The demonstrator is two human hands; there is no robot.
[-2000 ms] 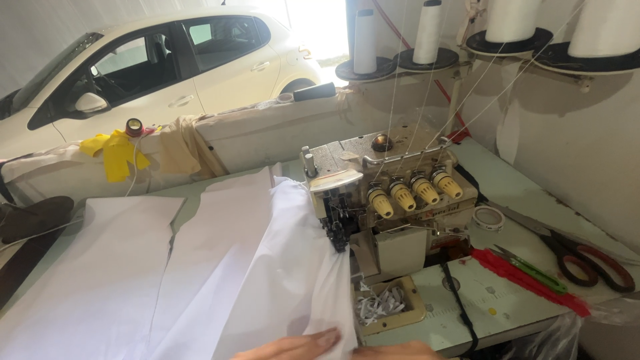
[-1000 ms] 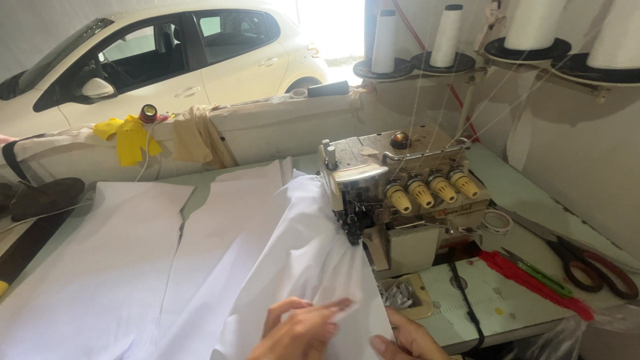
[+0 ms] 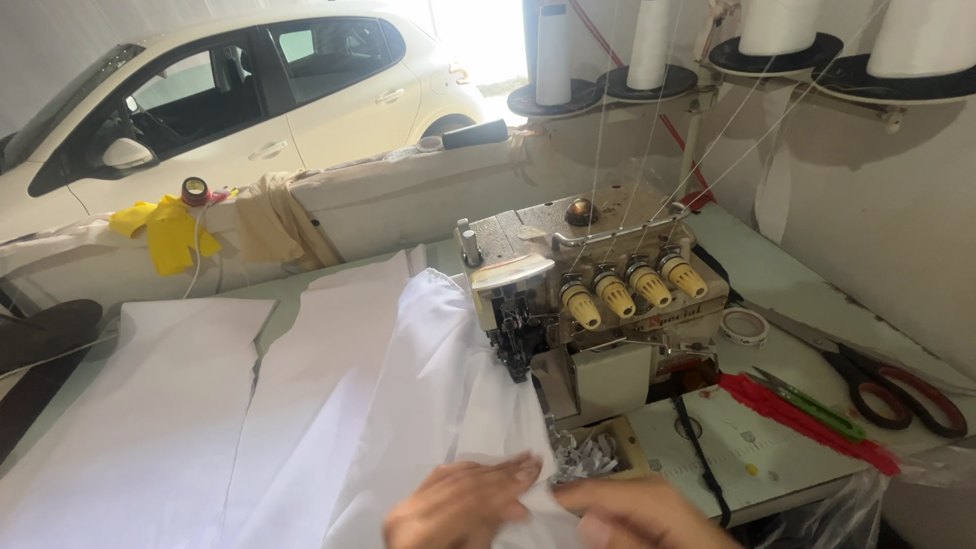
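Observation:
White fabric (image 3: 427, 381) runs up to the presser foot area of an overlock sewing machine (image 3: 587, 267). My left hand (image 3: 465, 499) lies on the fabric, palm down, just in front of the machine, its fingers slightly blurred. At the fabric's right edge my right hand (image 3: 640, 511) has its fingertips against the cloth; its thumb is partly hidden and the grip looks like a pinch. Beside my right fingers a small tray (image 3: 629, 450) holds white fabric trimmings. More cut white fabric pieces (image 3: 152, 396) lie flat to the left.
Large scissors (image 3: 869, 366), green thread snips (image 3: 816, 404), a red cloth strip (image 3: 778, 412) and a tape roll (image 3: 745, 326) lie right of the machine. Thread cones (image 3: 553, 61) stand above. Behind the table edge are a low wall with yellow cloth (image 3: 171, 236) and a parked car (image 3: 229, 99).
My left hand, raised with bent fingers a second ago, is now flatter on the fabric near its right edge. My right hand stays by that edge.

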